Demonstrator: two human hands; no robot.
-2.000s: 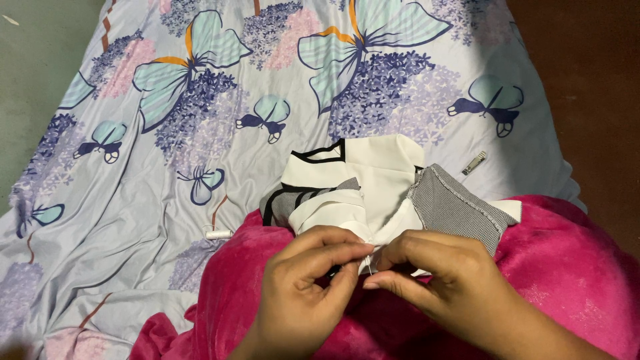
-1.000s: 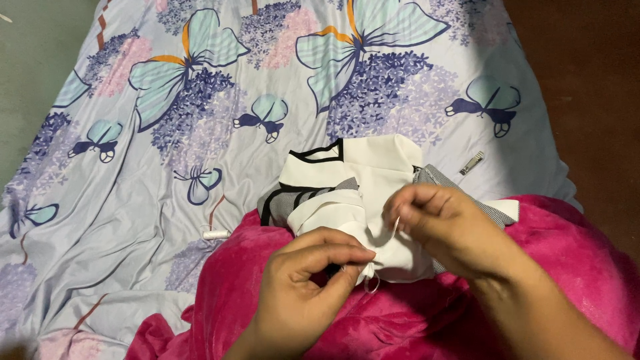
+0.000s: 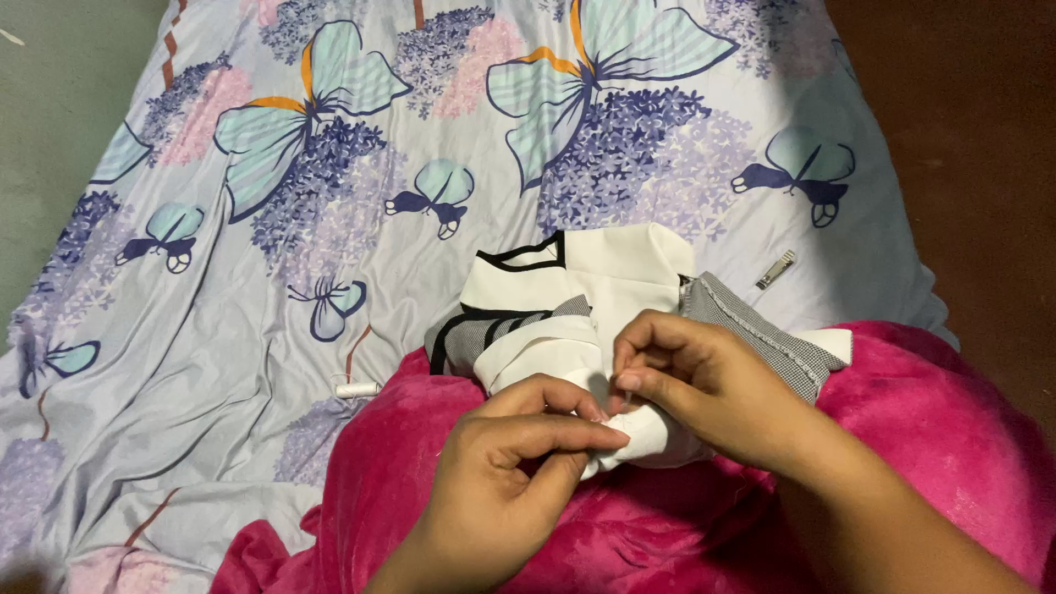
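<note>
A white garment (image 3: pixel 627 280) with black trim and grey checked fabric parts lies bunched over a pink blanket. My left hand (image 3: pixel 520 462) pinches a fold of the white fabric between thumb and fingers. Close beside it on the right, my right hand (image 3: pixel 701 379) has its thumb and index finger together at the cloth, with a bit of white thread at the fingertips; a needle cannot be made out. A spool of white thread (image 3: pixel 357 389) lies on its side on the bedsheet to the left. To the right of the garment rests a metal nail clipper (image 3: pixel 775 269).
The butterfly-patterned bedsheet (image 3: pixel 272 330) is wrinkled on the left. A plush pink blanket (image 3: pixel 388 462) covers the lap under both hands. Brown floor (image 3: pixel 973 165) shows past the bed's right edge, and a greenish floor (image 3: pixel 58 91) past its left.
My right hand was raised away from the cloth with thread a second ago; it has come back down beside my left hand. The left hand stays on the white fabric.
</note>
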